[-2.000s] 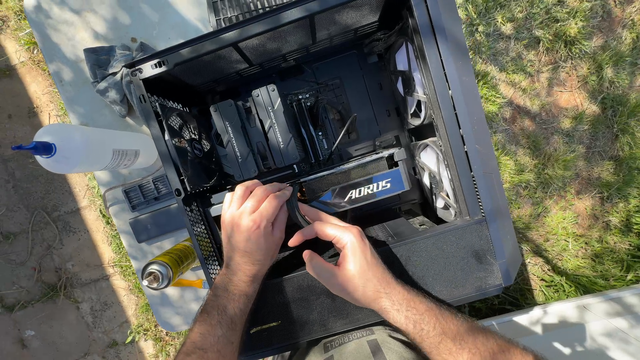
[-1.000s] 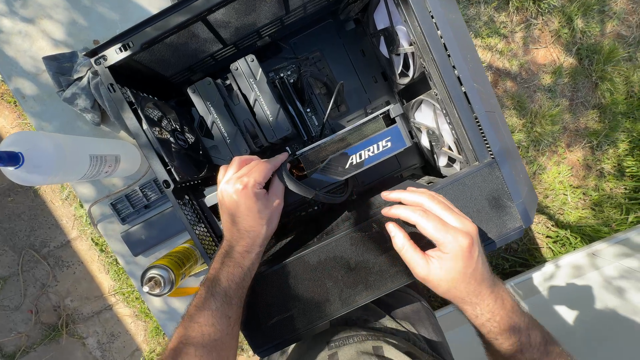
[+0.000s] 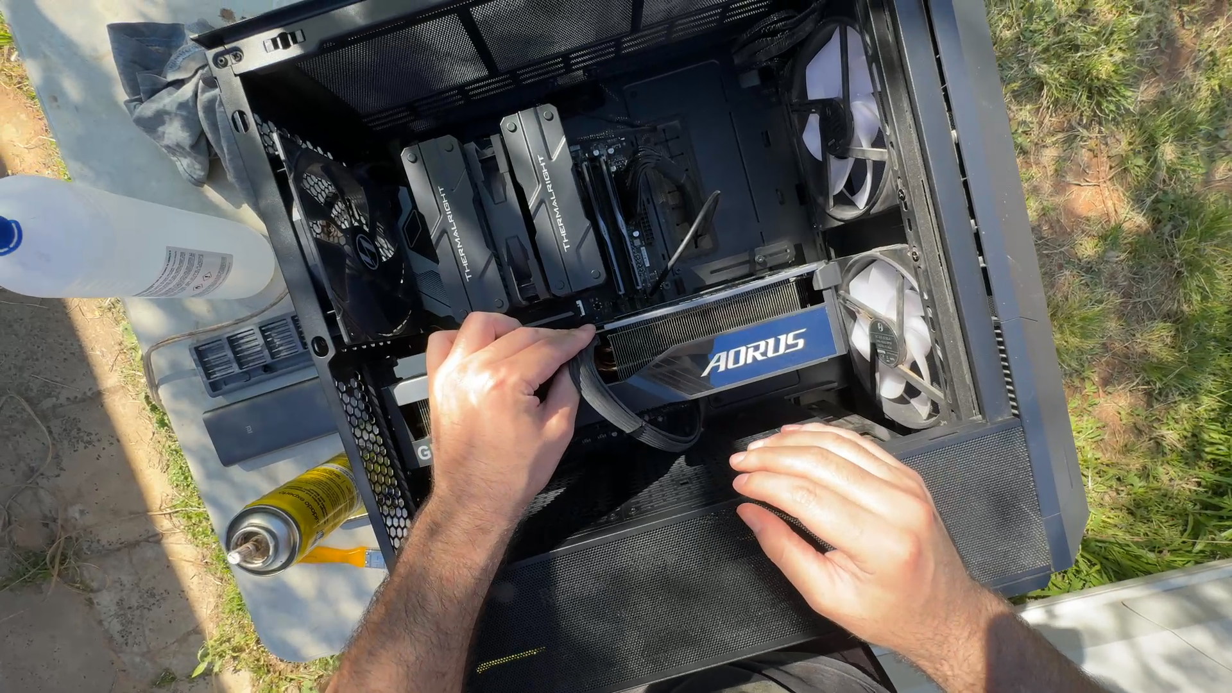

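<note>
An open black computer case lies on its side. Inside it, an Aorus graphics card spans the middle, below a dual-tower Thermalright CPU cooler. My left hand is at the card's top edge, with thumb and fingers pinched on the end of a black power cable; the plug itself is mostly hidden by the fingers. The cable loops down to the right of that hand. My right hand hovers over the lower right of the case, fingers slightly curled and apart, holding nothing.
Left of the case, a white plastic bottle, a grey cloth, a yellow spray can and an orange-handled brush are on the pale table. A rear fan and two front fans sit inside the case.
My right hand has moved away from the cable and my left hand, toward the lower right. The left hand stays at the graphics card's edge.
</note>
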